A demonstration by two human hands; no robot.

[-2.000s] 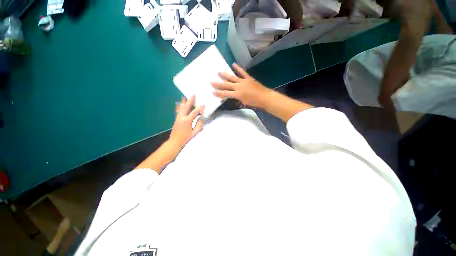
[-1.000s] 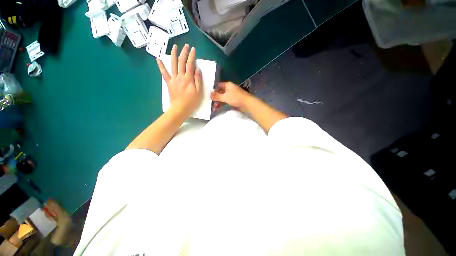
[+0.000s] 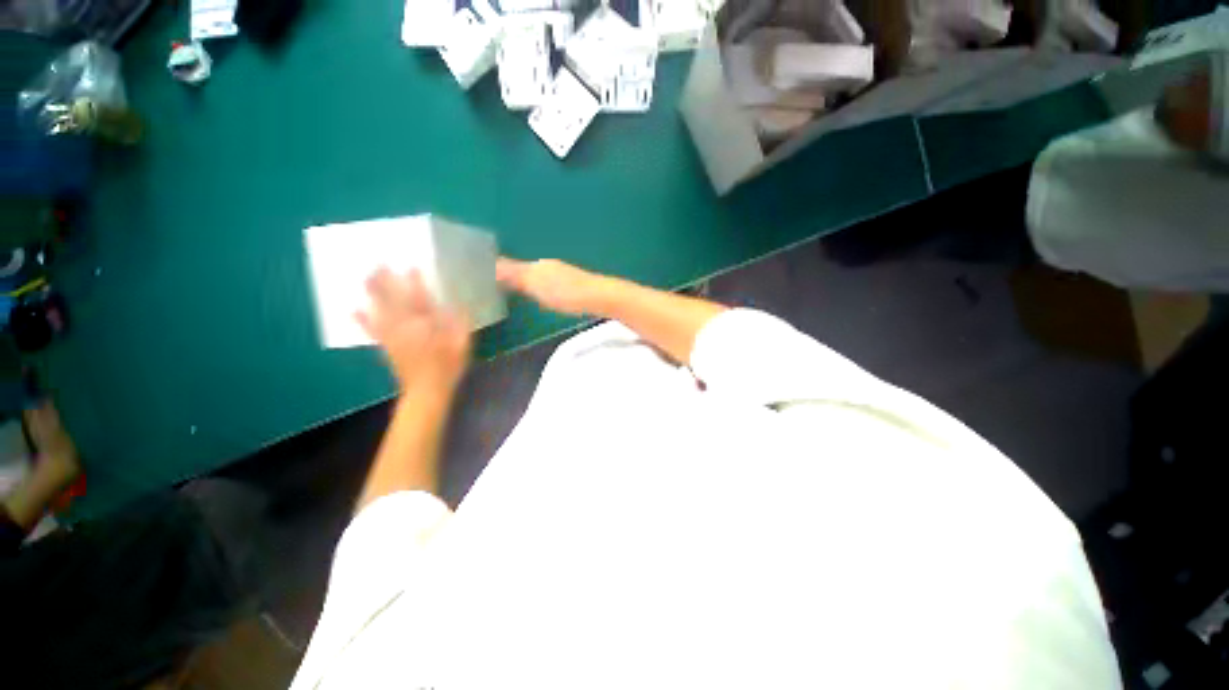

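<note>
A closed white carton (image 3: 465, 276) stands on the green bench near its front edge, left of centre. My left hand (image 3: 415, 324) lies over the carton's top, blurred, with the fingers spread. My right hand (image 3: 539, 283) is at the carton's right side, its fingertips at or against the wall; I cannot tell whether they touch. Neither hand is closed around the carton. The carton's contents are hidden.
Open cartons with pale contents (image 3: 735, 128) stand at the back right. Small white printed pieces (image 3: 563, 113) lie heaped beside them. A white roll (image 3: 189, 62) and a crumpled clear bag (image 3: 88, 78) are at far left. Another person's hand (image 3: 51, 452) shows at the left edge.
The carton has moved left along the bench, away from the open cartons. Both hands have moved left with it. The view has shifted, showing more of the open cartons.
</note>
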